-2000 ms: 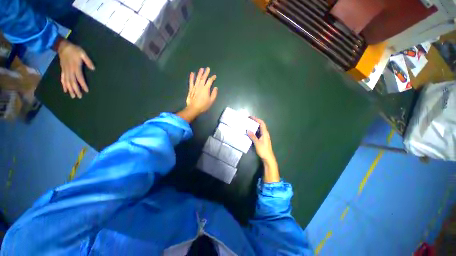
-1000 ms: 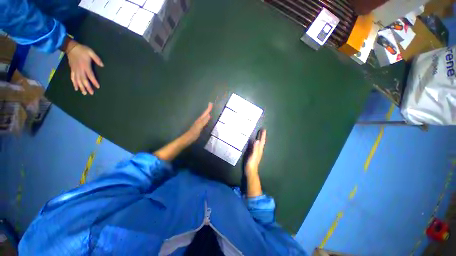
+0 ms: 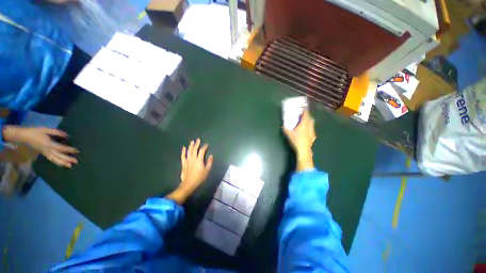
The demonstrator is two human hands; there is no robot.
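Note:
A row of several white unit boxes (image 3: 229, 210) lies on the dark green table (image 3: 224, 114) in front of me. My left hand (image 3: 195, 165) is left of the row's upper end, fingers spread, holding nothing. My right hand (image 3: 302, 130) reaches forward near the rollers and has hold of a single white unit box (image 3: 293, 110) at its near right side. That box is slightly blurred, and I cannot tell if it touches the table.
A stack of boxes (image 3: 125, 74) stands at the table's far left. Another person's hand (image 3: 49, 145) rests at the left edge. The roller conveyor (image 3: 304, 69) and reddish-brown tunnel curtain (image 3: 314, 32) are ahead. A large woven sack (image 3: 453, 128) is at right.
My right hand has left the row and moved forward to the single box, now off the rollers. My left hand is open beside the row. The view has tilted up, showing more of the tunnel.

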